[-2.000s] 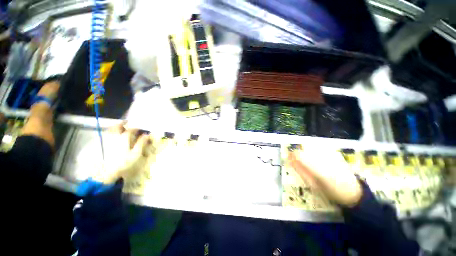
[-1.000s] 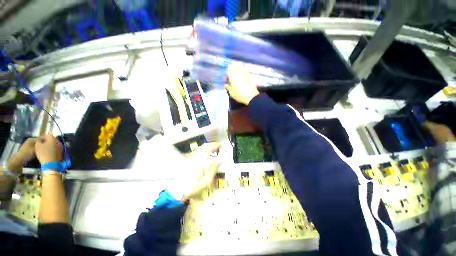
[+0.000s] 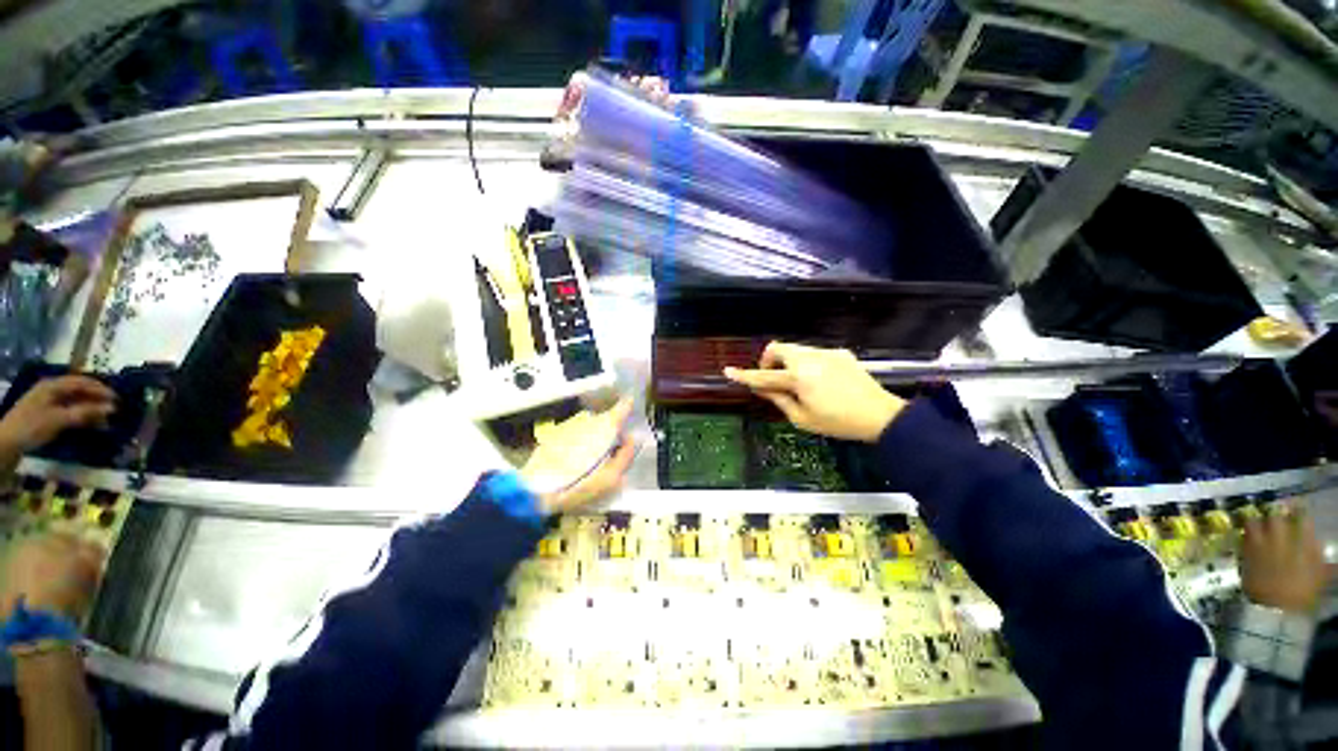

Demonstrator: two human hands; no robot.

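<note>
My right hand (image 3: 822, 390) pinches a long thin tube (image 3: 1071, 370) that lies level above the small bins and reaches to the right. Its fingertips are over the reddish-brown tubes (image 3: 704, 360). My left hand (image 3: 580, 452) is by the front of the tape dispenser (image 3: 528, 316), slightly blurred; whether it holds a small part cannot be told. The circuit board panel (image 3: 734, 624) lies in front of me, with yellow-and-black parts along its far edge. Green components (image 3: 706, 449) fill a small bin; my right hand and sleeve partly cover the bins beside it.
Clear tubes (image 3: 704, 184) stick out of a large black tote (image 3: 939, 220). Another black tote (image 3: 1137, 264) stands to the right. A black tray of yellow parts (image 3: 279, 389) is at left. Other people's hands (image 3: 1284, 558) show at both sides. Conveyor rails (image 3: 616, 726) edge the boards.
My right hand has moved from the clear tubes in the tote down to the reddish-brown tubes, now holding a long thin tube. My left hand stays near the dispenser.
</note>
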